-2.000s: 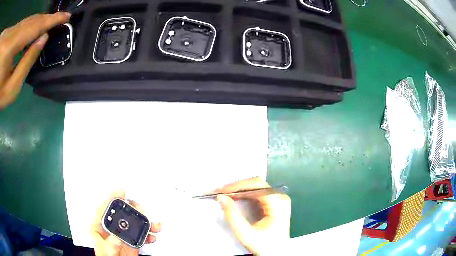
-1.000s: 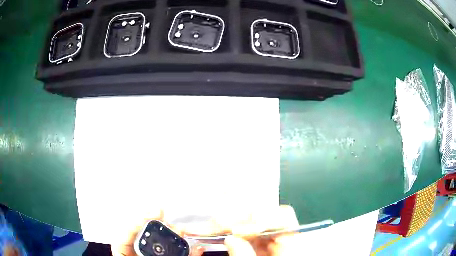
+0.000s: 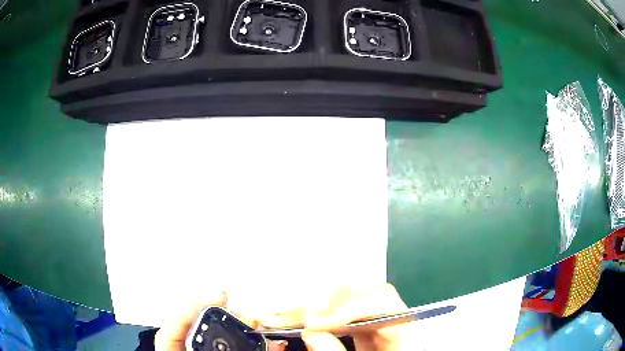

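Note:
My left hand (image 3: pixel 177 332) is at the bottom edge, partly cut off, and holds a black watch housing (image 3: pixel 221 336) with a bright rim, its inside facing up. My right hand (image 3: pixel 356 312) is just to its right, washed out by glare, and holds tweezers (image 3: pixel 418 316) like a pen. The tweezers point left and their tip reaches the housing's right edge; whether the tip holds anything cannot be told. Both hands are over the near edge of the white paper sheet (image 3: pixel 247 206).
A stacked black foam tray (image 3: pixel 274 89) lies behind the paper, with housings in several pockets and an empty pocket at its right. Crinkled clear plastic bags (image 3: pixel 574 161) lie at the right of the green mat. Blue fabric (image 3: pixel 34 319) shows at lower left, and a red and yellow object (image 3: pixel 582 277) at lower right.
Since the first frame, my left hand has left the tray. The housing and the tweezers have come together at the bottom edge. In the last second the tray has shifted upward in view.

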